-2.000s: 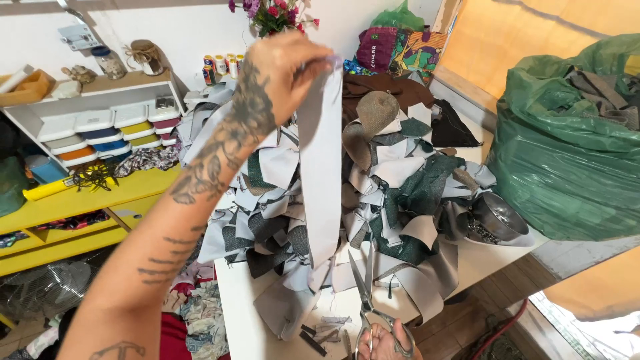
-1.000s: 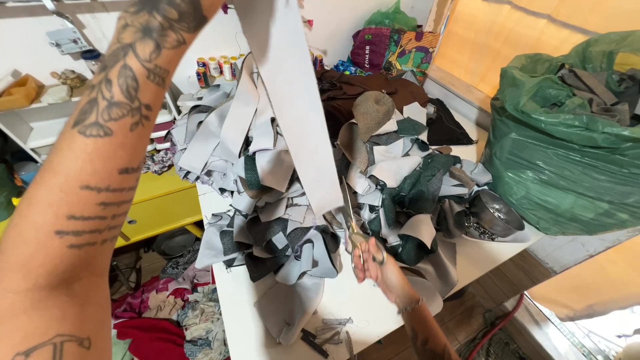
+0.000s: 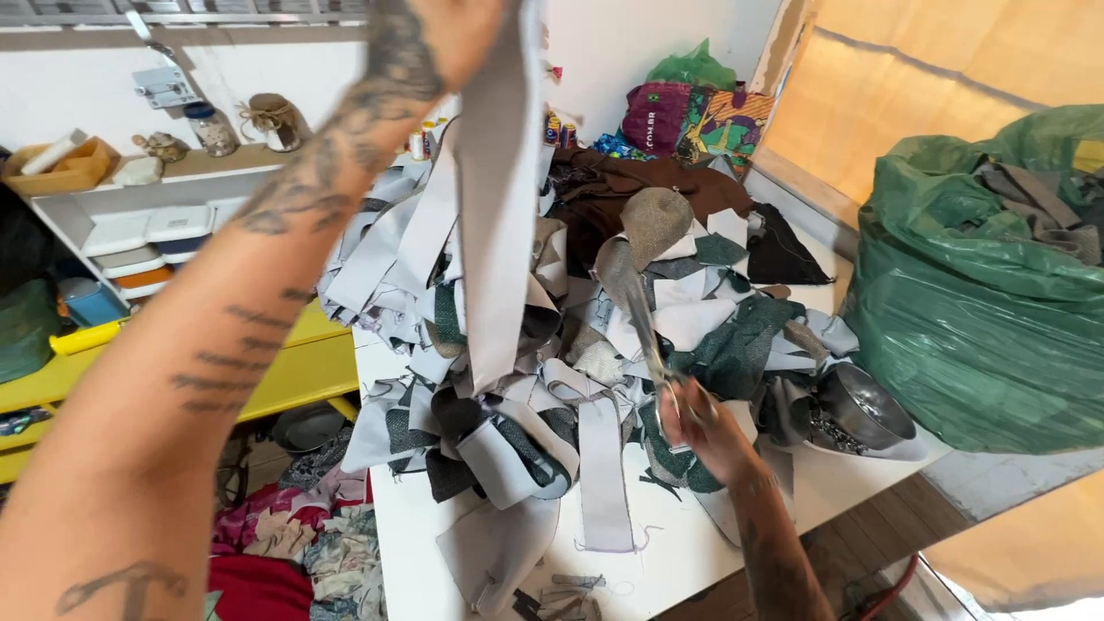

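Observation:
My left hand (image 3: 461, 39), partly cut off by the top edge, holds up a long light-grey fabric strip (image 3: 496, 207) that hangs over the pile of scraps. My right hand (image 3: 694, 418) grips metal scissors (image 3: 647, 332) by the handles, their blades pointing up and away over the pile. The scissors are apart from the hanging strip, to its right. Beneath both hands lie grey, white and dark green fabric scraps (image 3: 724, 345) on a white table (image 3: 681, 552). Another grey strip (image 3: 605, 474) lies flat toward the near edge, with loose threads at its end.
A big green plastic bag (image 3: 975, 328) of fabric stands at the right, near a dark metal bowl (image 3: 862, 405). Brown cloth (image 3: 673, 181) lies at the back. On the left are a yellow shelf (image 3: 302, 371) and a white shelf unit (image 3: 69, 216); cloths (image 3: 336, 552) are heaped below.
The scissors were at the hanging strip's lower end one second ago and are now apart from it, to the right. A separate grey strip now lies on the near part of the pile.

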